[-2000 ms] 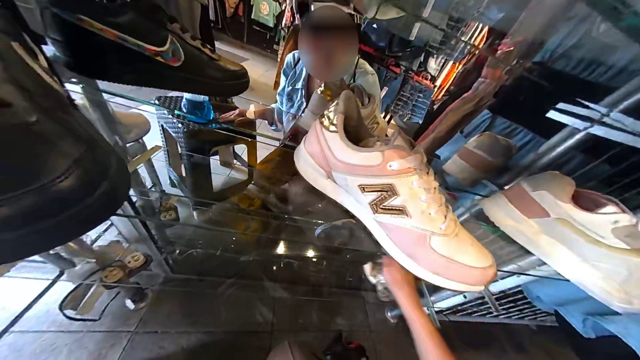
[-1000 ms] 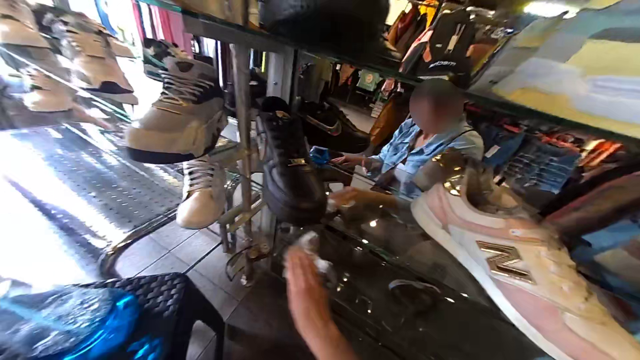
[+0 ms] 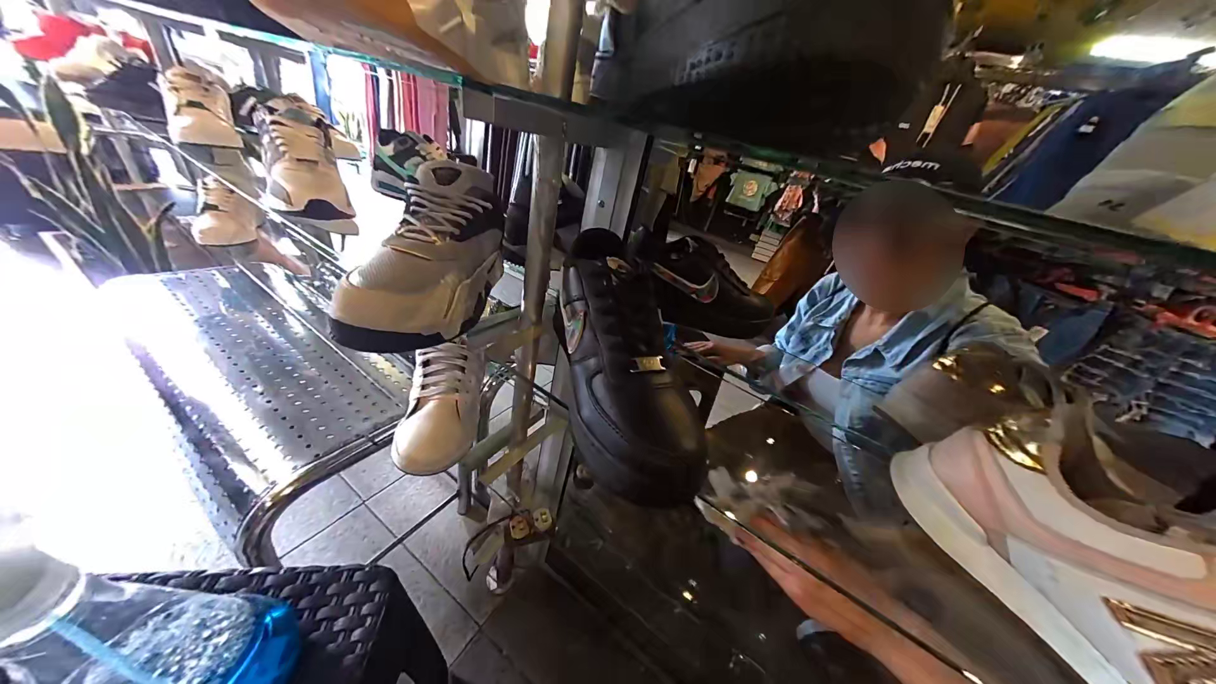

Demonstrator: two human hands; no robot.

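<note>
My right hand [image 3: 788, 560] reaches in from the lower right, beneath the edge of a glass shelf. A pale, crumpled cloth [image 3: 746, 494], blurred, is in its fingers against the dark glass surface [image 3: 655, 579]. Just up and left of the hand stands a black leather sneaker [image 3: 632, 399], toe toward me, with another black sneaker [image 3: 708, 285] behind it. At the right edge is a pink and white New Balance sneaker [image 3: 1026, 541] with a gold N. My left hand is out of view. A clear plastic bottle with blue parts [image 3: 180, 632] is at the lower left.
Beside the bottle is a black woven stool [image 3: 351, 608]. A perforated metal bench [image 3: 275, 370] with a curved tube stands left. Grey and white sneakers [image 3: 418, 256] sit by a metal post [image 3: 537, 256]. A person in a denim shirt [image 3: 883, 332] appears beyond the glass, possibly reflected.
The view has swung left and closer to the black sneaker. My right hand, earlier left of and below that sneaker, is now to its right with the pale cloth.
</note>
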